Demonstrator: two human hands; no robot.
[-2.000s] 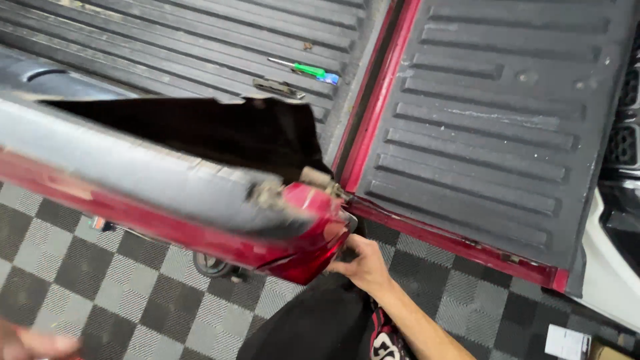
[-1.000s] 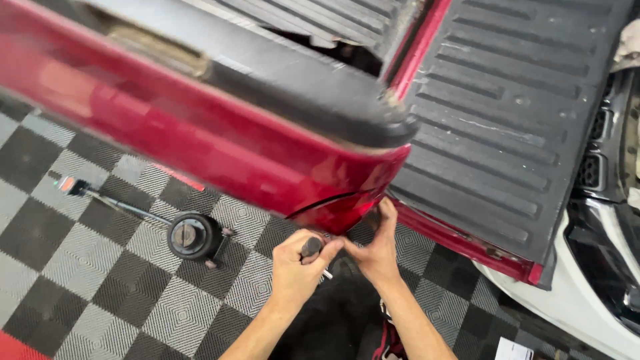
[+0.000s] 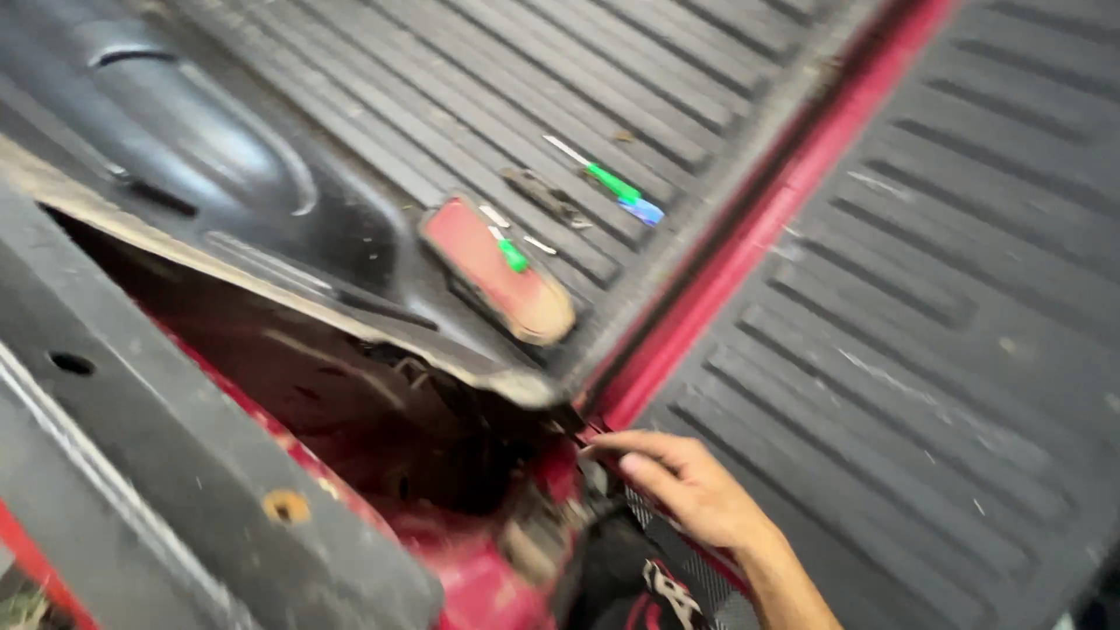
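Note:
My right hand [image 3: 691, 490] reaches in from the lower right, its fingertips at the corner where the red truck bed side [image 3: 477, 569] meets the lowered tailgate [image 3: 875, 332]. Its fingers are slightly apart, and no held object can be made out in the blur. Beneath its fingertips is a small dark part of the corner. My left hand is out of view. On the ribbed bed liner [image 3: 420, 96] lie a green and blue-handled screwdriver [image 3: 612, 182], a dark, dirty metal part [image 3: 544, 198] and an oblong reddish piece [image 3: 486, 276] with a small green-handled tool [image 3: 512, 255] on it.
Between the bed liner's side wall [image 3: 350, 201] and the grey top rail [image 3: 175, 437] gapes a deep, dark cavity [image 3: 367, 394]. The rail has a dark hole and a rusty spot. Dark clothing with printed graphics [image 3: 669, 595] shows at the bottom.
Both my hands were at the red tail light corner a second ago; now only the right shows, at the tailgate corner. The view has swung up over the bed.

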